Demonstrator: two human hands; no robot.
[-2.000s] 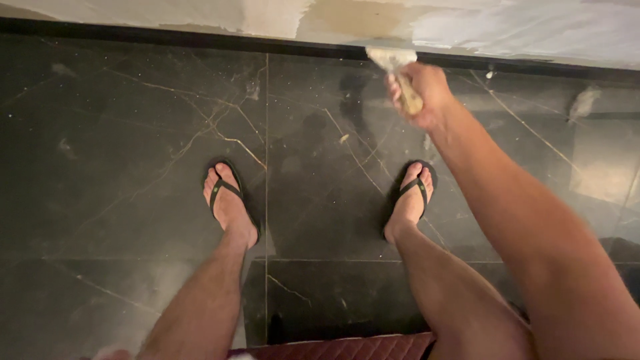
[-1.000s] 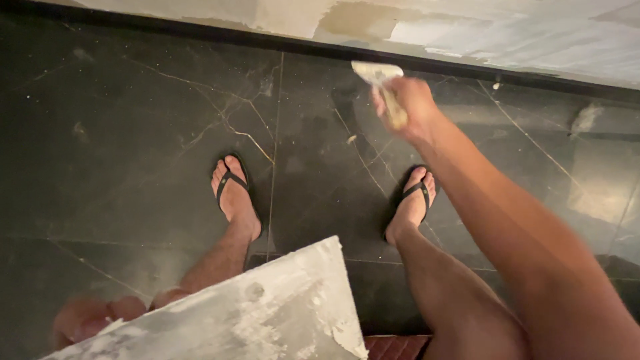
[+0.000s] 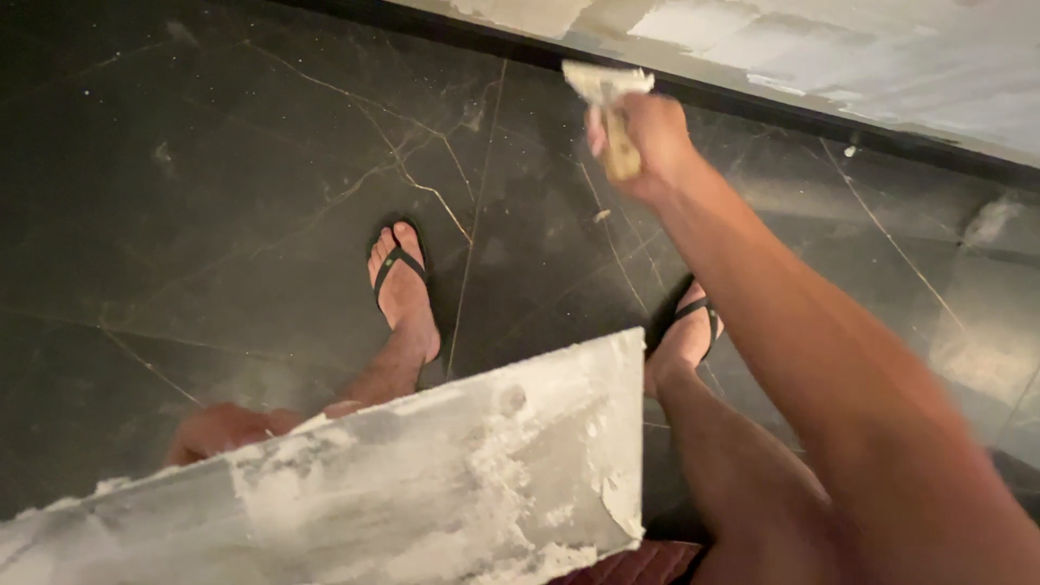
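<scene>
My right hand (image 3: 654, 142), at upper centre, grips the pale handle of a putty knife (image 3: 605, 85). White compound coats its blade, which appears in front of the wall's dark base strip; whether it touches is unclear. Across the lower left stretches a broad, flat metal plastering blade (image 3: 390, 487), smeared with white compound. Beyond its upper edge shows my left hand (image 3: 227, 431), blurred, with the fingers curled at the blade; the rest of the hand is hidden behind it.
A partly plastered wall (image 3: 812, 57) runs along the top right above a black base strip (image 3: 731, 101). My feet in black flip-flops (image 3: 398, 276) stand on dark veined floor tiles (image 3: 268, 203). Small white crumbs lie near the strip, and a dark red quilted surface (image 3: 642, 562) shows at the bottom.
The broad blade and my left hand, out of clear view two seconds ago, have come in from the lower left. My right hand still holds the putty knife near the base strip.
</scene>
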